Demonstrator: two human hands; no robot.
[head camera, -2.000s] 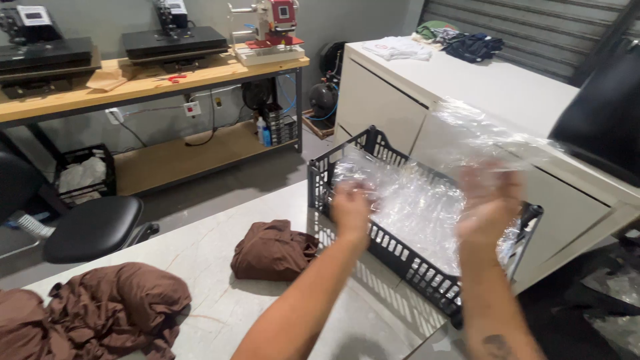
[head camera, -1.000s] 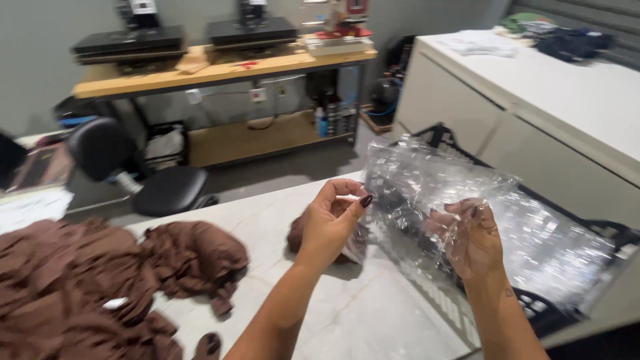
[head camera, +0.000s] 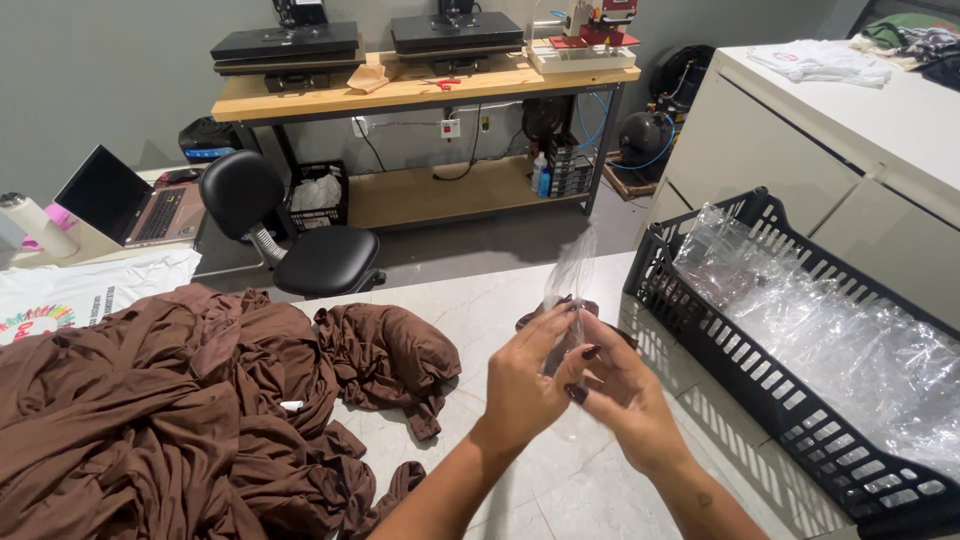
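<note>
Between my left hand (head camera: 529, 379) and my right hand (head camera: 626, 397), a clear plastic bag (head camera: 574, 262) is held upright by the fingers of both, over the marble-patterned table (head camera: 540, 480). Behind the hands lies a small brown fabric bundle (head camera: 621, 336), mostly hidden by them. A rolled brown garment (head camera: 394, 352) rests left of my left hand, beside a large heap of brown fabric (head camera: 127, 405). To the right, a black plastic crate (head camera: 757, 375) holds clear plastic bags (head camera: 825, 330) with some brown fabric showing at its near left end.
A white printed shirt (head camera: 142, 277) and a laptop (head camera: 142, 202) are at the left. A black chair (head camera: 326, 259) stands beyond the table. Heat presses (head camera: 457, 34) sit on a wooden workbench (head camera: 420, 94). A white cabinet (head camera: 787, 127) stands behind the crate.
Both hands were at the crate two seconds ago; they have moved away from it with a clear bag and come close together. The view has swung left.
</note>
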